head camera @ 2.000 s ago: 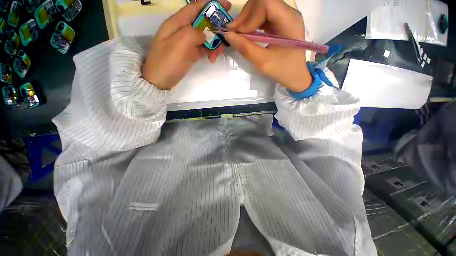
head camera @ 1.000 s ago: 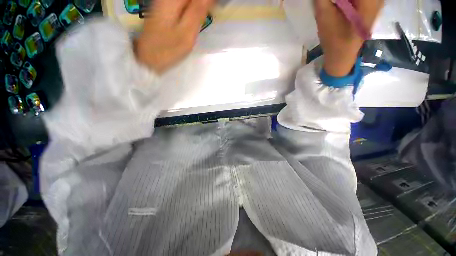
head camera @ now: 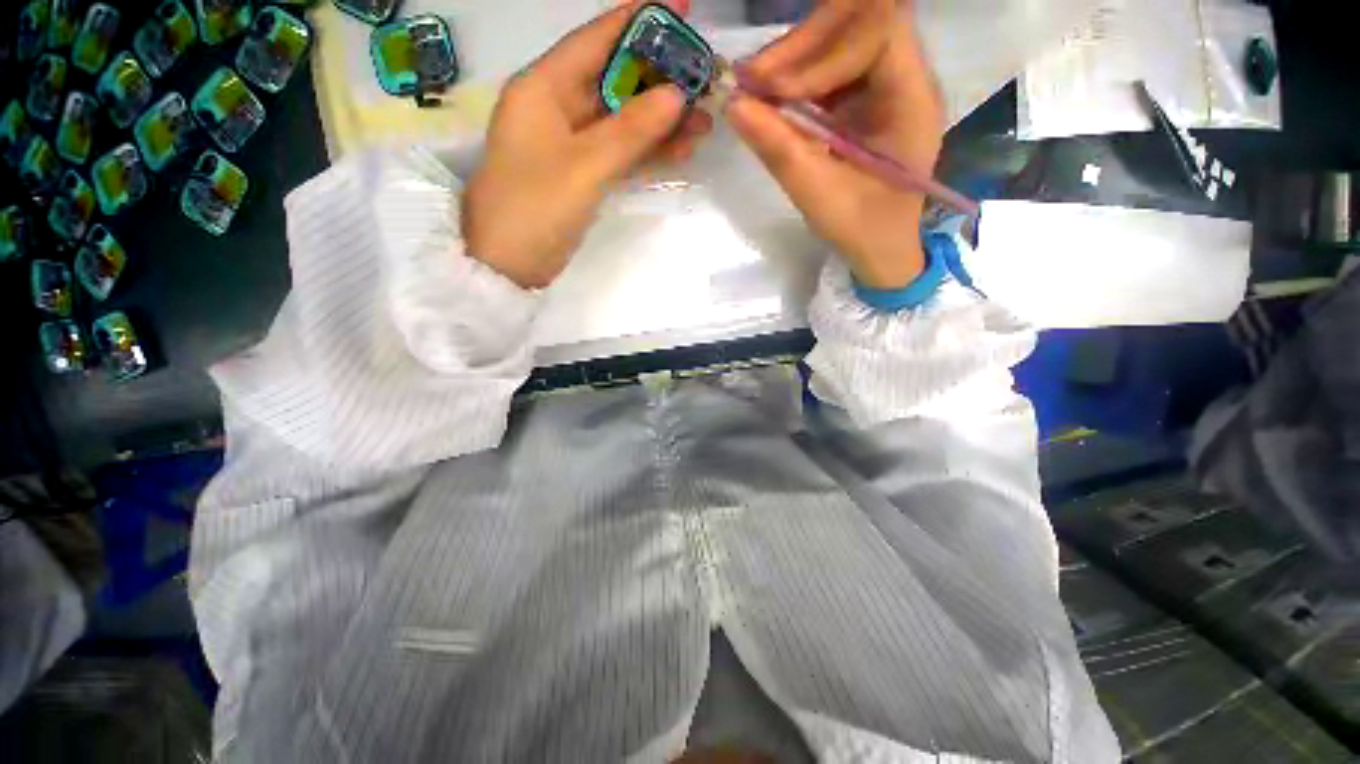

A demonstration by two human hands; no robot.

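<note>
My left hand (head camera: pixel 559 157) holds an open smartwatch housing (head camera: pixel 656 63) over the white work mat (head camera: pixel 679 261). The housing has a teal rim, a yellow-green patch and dark and silver detail inside. My right hand (head camera: pixel 847 142) grips pink tweezers (head camera: pixel 880 161), their tip at the housing's right edge. Whether the tip holds anything is too small to tell. A blue wrist strap (head camera: pixel 913 284) is on my right wrist. Another open housing (head camera: pixel 413 55) lies at the mat's upper left, with a short black piece at its lower edge.
Many like housings (head camera: pixel 161 132) are spread on the dark surface at left. At right are white sheets (head camera: pixel 1111 261), a dark slim tool (head camera: pixel 1174 132), small white squares (head camera: pixel 1090 173) and a clear bag (head camera: pixel 1238 67). A person's dark sleeve (head camera: pixel 1290 411) shows at the right edge.
My hands were apart and blurred a second ago; they are now together at a housing. The housing at the mat's upper left now shows fully. The view has shifted slightly.
</note>
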